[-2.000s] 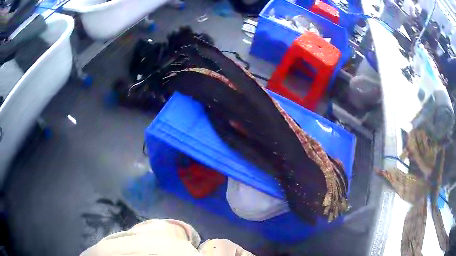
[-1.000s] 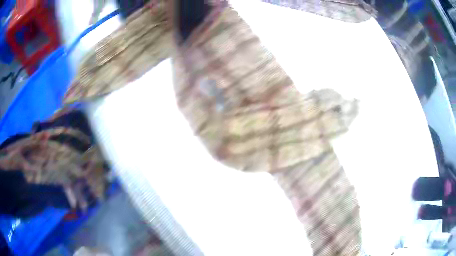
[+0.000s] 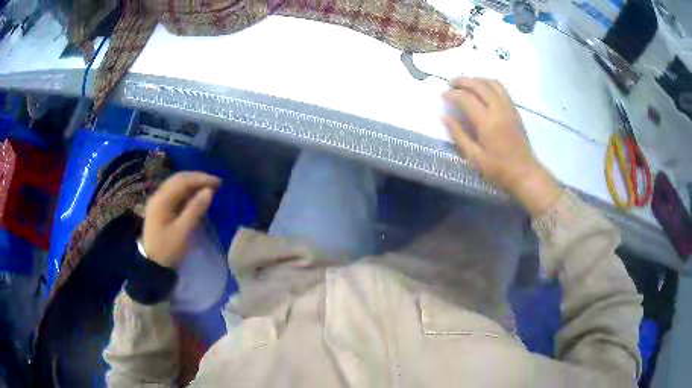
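Observation:
A checked brown and dark red tweed piece (image 3: 364,17) lies across the white machine table (image 3: 303,72), its pointed end near the small metal parts of the needle area (image 3: 476,23). My right hand (image 3: 489,132) is over the table's front part, below that end, fingers bent and slightly apart; I see nothing in it. A small grey curved shape (image 3: 414,67) shows left of its fingertips. My left hand (image 3: 176,216), with a black cuff, is off the table at the left, thumb and forefinger a little apart; it looks empty.
A blue bin (image 3: 83,178) at the left holds tweed pieces with black backing (image 3: 91,254). A red stool (image 3: 30,193) is beyond it. Scissors with yellow and red handles (image 3: 627,170) and a dark red flat object (image 3: 672,212) lie at the right. A measuring-tape strip (image 3: 303,125) edges the table.
The view has swung from the bin and a close look at the tweed to the table front and my lap. Both my hands now show clearly. The tweed now lies farther up in view.

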